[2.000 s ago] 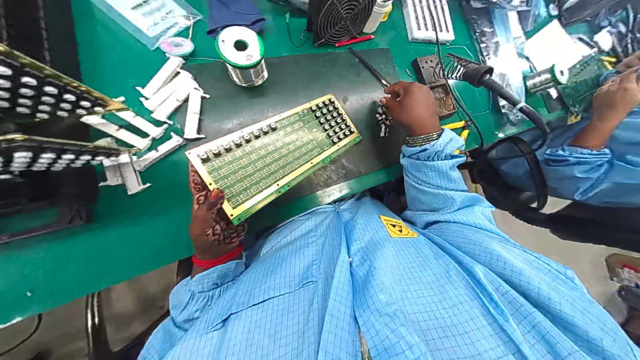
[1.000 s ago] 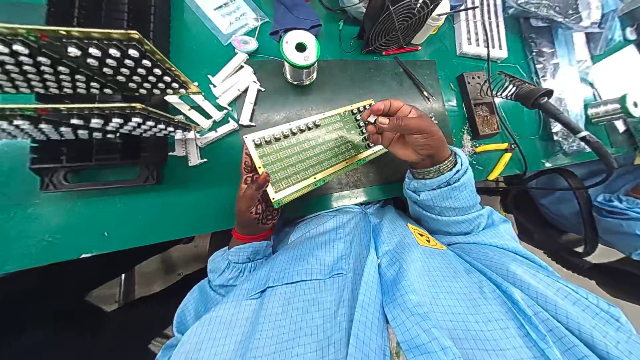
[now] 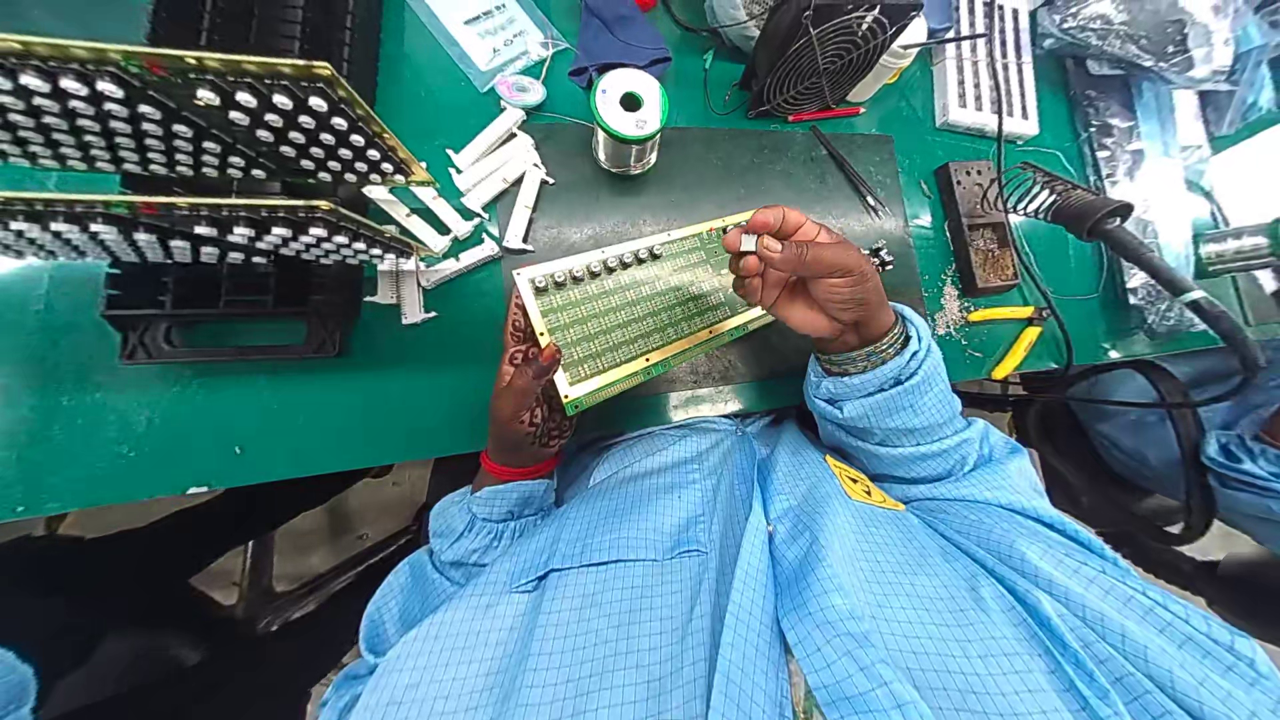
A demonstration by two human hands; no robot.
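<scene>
My left hand (image 3: 530,385) grips the left end of a green printed circuit board (image 3: 640,310), which is tilted above a dark mat (image 3: 690,170). A row of small black round components (image 3: 598,268) stands along the board's upper left edge. Over the board's right end, my right hand (image 3: 815,275) pinches a small whitish square component (image 3: 748,243) between thumb and fingertip, and hides that end. A few loose dark components (image 3: 880,256) lie on the mat just beyond my right hand.
Populated boards (image 3: 200,120) stand in a black rack at left, near white plastic connectors (image 3: 497,165). Behind are a solder spool (image 3: 628,120), tweezers (image 3: 848,170) and a fan (image 3: 825,50). A soldering iron holder (image 3: 1070,210) and yellow-handled cutters (image 3: 1018,340) are at right.
My right hand has moved from the loose components on the mat to the board's right end, a small part now in its fingers. My left hand still holds the board. The view has shifted.
</scene>
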